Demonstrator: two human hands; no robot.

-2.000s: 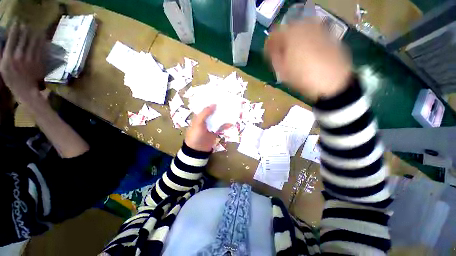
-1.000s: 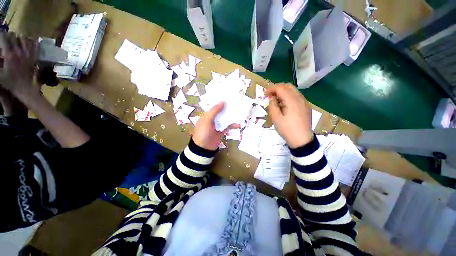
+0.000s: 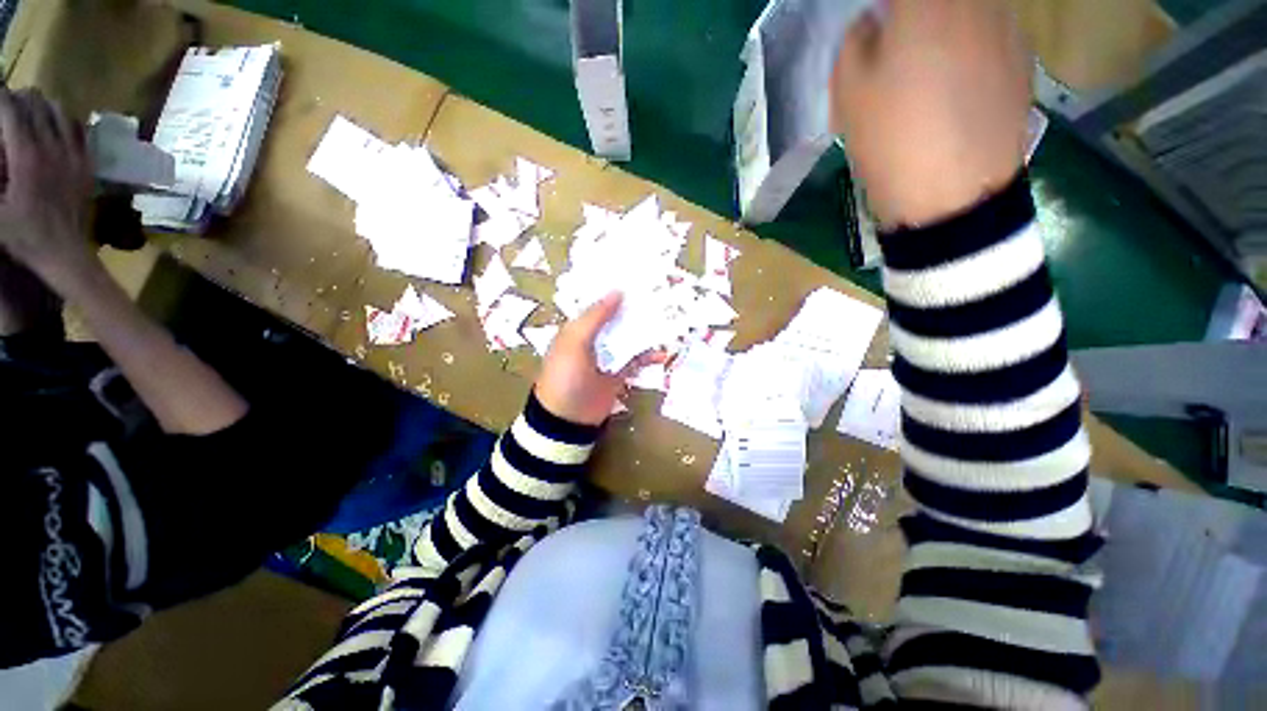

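Observation:
My left hand (image 3: 580, 364) holds white leaflets (image 3: 636, 328) at the near edge of a loose heap of small white cards (image 3: 625, 250), some with red print. My right hand (image 3: 928, 111) is raised over the green belt at an open retail box (image 3: 781, 104) with its flap up; the fingertips are hidden, so I cannot tell what they hold. Overlapping leaflets (image 3: 762, 431) lie right of my left hand, and more white sheets (image 3: 413, 222) lie to its left.
Another person's hand (image 3: 45, 167) is at the left beside a thick stack of leaflets (image 3: 216, 125). A second box (image 3: 600, 84) stands on the green belt (image 3: 486, 63). A grey rail (image 3: 1146, 375) and stacked grey-white items (image 3: 1181, 583) are at the right.
My right hand has moved from the card heap up and right to the box on the belt. The boxes on the belt have shifted. My left hand has barely moved.

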